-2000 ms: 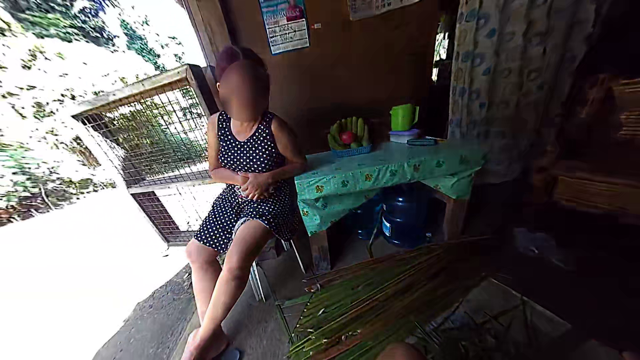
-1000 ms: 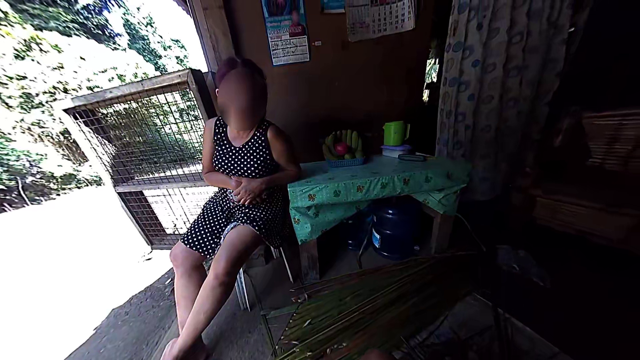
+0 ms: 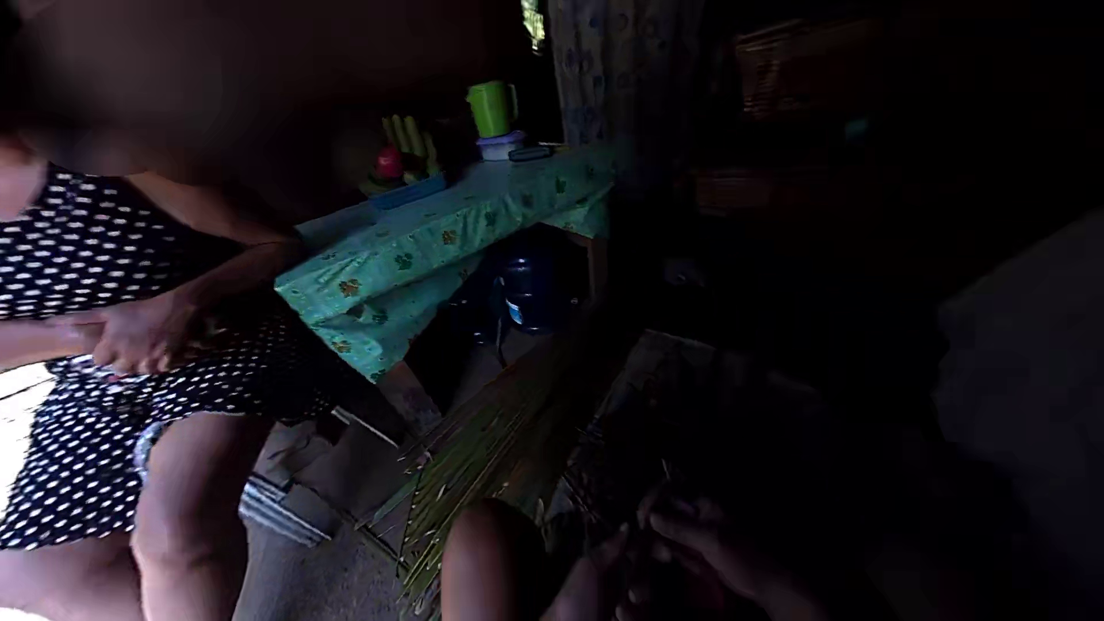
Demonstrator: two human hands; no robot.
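Deep shadow covers the bottom centre, where my left hand [image 3: 595, 569] and my right hand [image 3: 690, 530] are close together. Whether either holds something is too dark to tell. Just left of them is my bare knee [image 3: 487, 552]. A spread of long thin green leaf strips or midribs [image 3: 492, 448] lies on the floor beyond the knee, reaching toward the table.
A table with a green patterned cloth [image 3: 423, 233] bears a blue fruit basket [image 3: 410, 191], a green pitcher [image 3: 492, 109] and a lidded container [image 3: 500, 147]. Blue water jugs [image 3: 530, 293] stand beneath. At left a seated person [image 3: 147, 345] rests their hands together. A patterned curtain [image 3: 595, 69] hangs behind.
The view has swung down and to the right, and looks darker. My two hands now show at the bottom; they were not discernible in the earlier frames.
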